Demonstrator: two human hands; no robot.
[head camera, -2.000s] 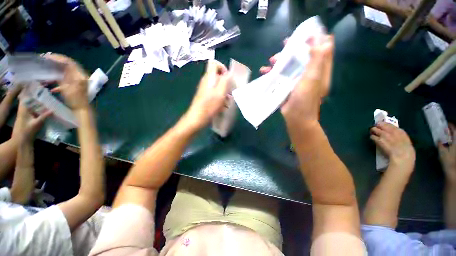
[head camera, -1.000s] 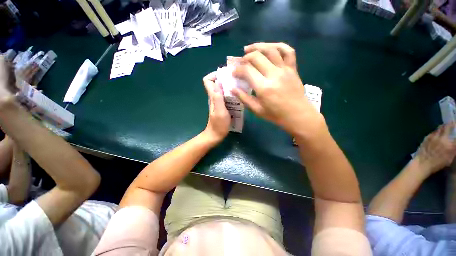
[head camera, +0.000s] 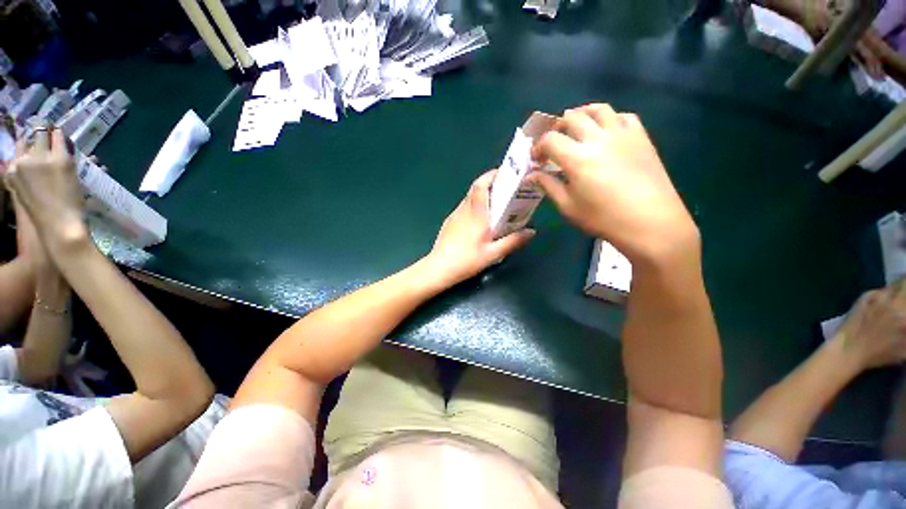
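Note:
A white folding carton (head camera: 517, 191) with small dark print stands tilted at the centre of the head view, its open end up and a greyish flap raised. My left hand (head camera: 475, 231) grips its lower part from the left. My right hand (head camera: 606, 174) is over the open end, with fingertips and thumb at the flaps; whether they pinch a flap or the contents is hidden. Another white carton (head camera: 608, 273) lies on the table below my right hand, partly covered by my right forearm.
A fanned pile of white leaflets (head camera: 333, 62) lies at the far centre-left. A white pouch (head camera: 177, 151) lies left. A neighbour's hands (head camera: 50, 184) are at the left among cartons, another person's hand (head camera: 879, 323) at the right. Pale sticks (head camera: 217, 35) show above. The dark green table's edge (head camera: 248, 303) runs before me.
The carton in my left hand has moved right and now tilts. The white item that stuck out at its top no longer shows. My right hand has moved right, and the neighbour's hands have shifted.

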